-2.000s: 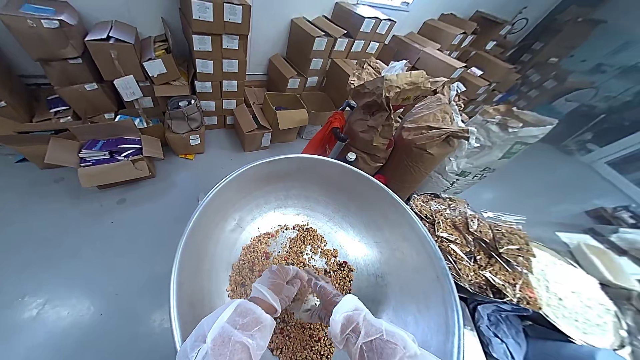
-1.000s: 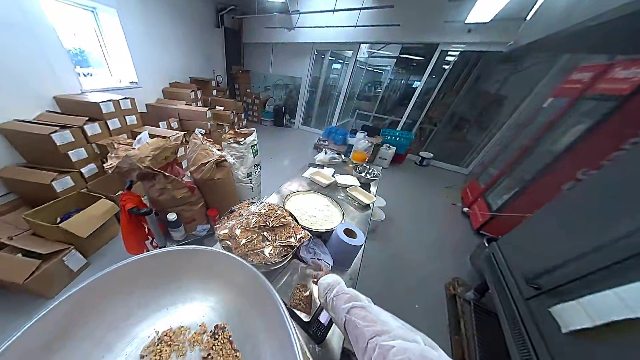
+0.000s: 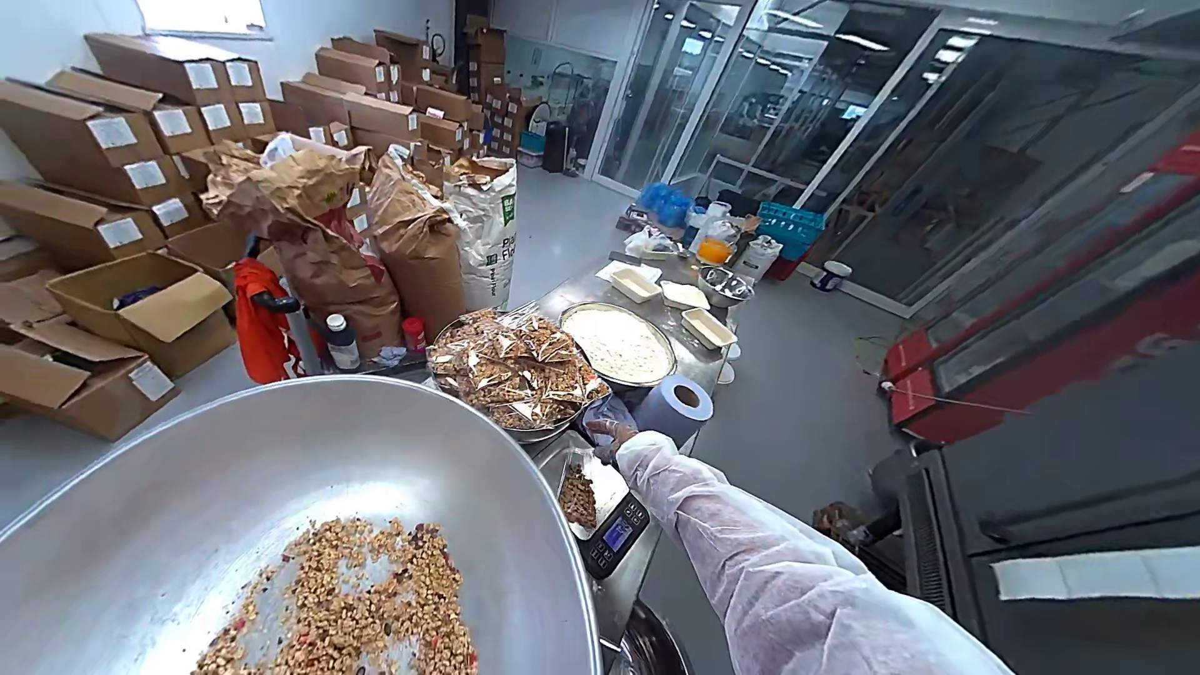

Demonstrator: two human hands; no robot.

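My right hand (image 3: 611,437), gloved and in a white protective sleeve, reaches to the dark blue plastic (image 3: 609,412) between the tray of bagged granola and the blue paper roll (image 3: 675,409); whether its fingers grip it cannot be told. Just below it, a clear bag holding some granola (image 3: 577,495) lies on the digital scale (image 3: 614,535). The large metal bowl (image 3: 441,412) fills the lower left, with loose granola (image 3: 361,595) in its bottom. Clear bags of granola (image 3: 511,366) are heaped on a round tray beyond the bowl. My left hand is out of view.
A round pan of pale food (image 3: 619,344), rectangular trays (image 3: 709,328) and a metal bowl (image 3: 726,286) stand along the steel table (image 3: 586,296). Large paper sacks (image 3: 412,244), an orange cloth (image 3: 262,323) and a dark bottle (image 3: 342,341) are behind the big bowl. Cardboard boxes (image 3: 122,216) line the left.
Two seconds ago both hands were together over the granola in the bowl; the view has since swung right. The right hand has moved from beside the bag on the scale to the dark blue plastic.
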